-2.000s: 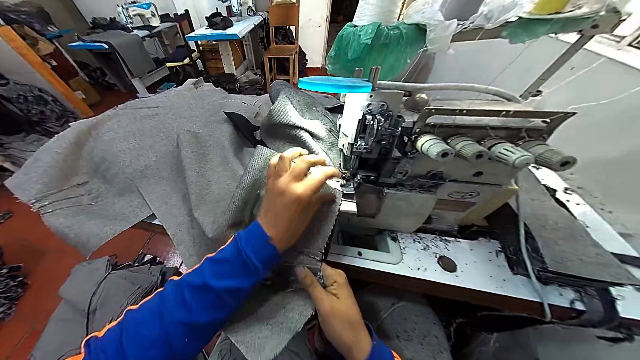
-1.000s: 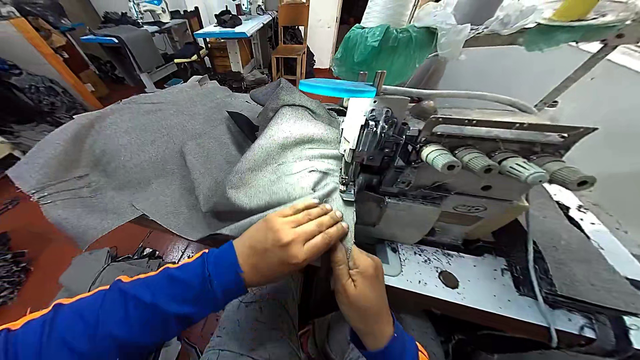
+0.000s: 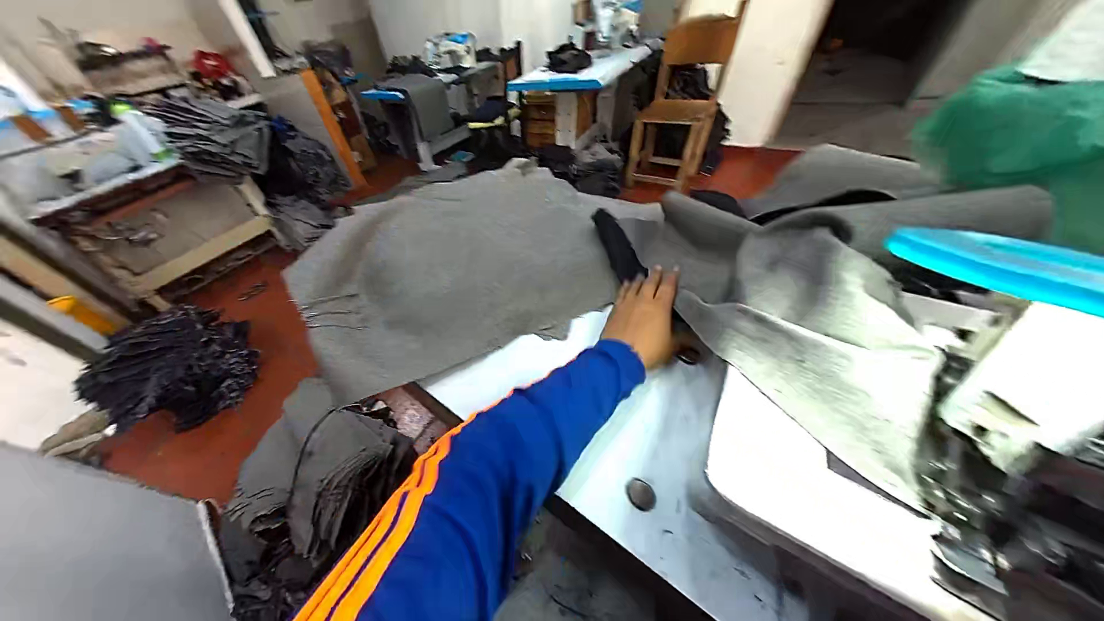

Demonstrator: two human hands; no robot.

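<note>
My left hand (image 3: 642, 319) reaches out over the white machine table (image 3: 664, 440), its fingers on the edge of the grey fabric beside a narrow black strip of cloth (image 3: 617, 245). Whether the fingers grip anything cannot be told. The large grey fabric (image 3: 483, 259) spreads over the far left of the table. Another part of the grey fabric (image 3: 828, 345) runs to the sewing machine (image 3: 1018, 388) at the right, which is blurred and partly cut off. My right hand is out of the picture.
A blue disc-shaped tray (image 3: 1000, 263) juts out above the machine. Stacked grey cut pieces (image 3: 328, 474) lie below the table at the left, and a dark heap of cloth (image 3: 168, 366) rests on the red floor. A wooden chair (image 3: 681, 112) stands behind.
My left hand has moved from the fabric by the machine's needle area to the far left part of the table. My right hand has left the view. The view has swung left.
</note>
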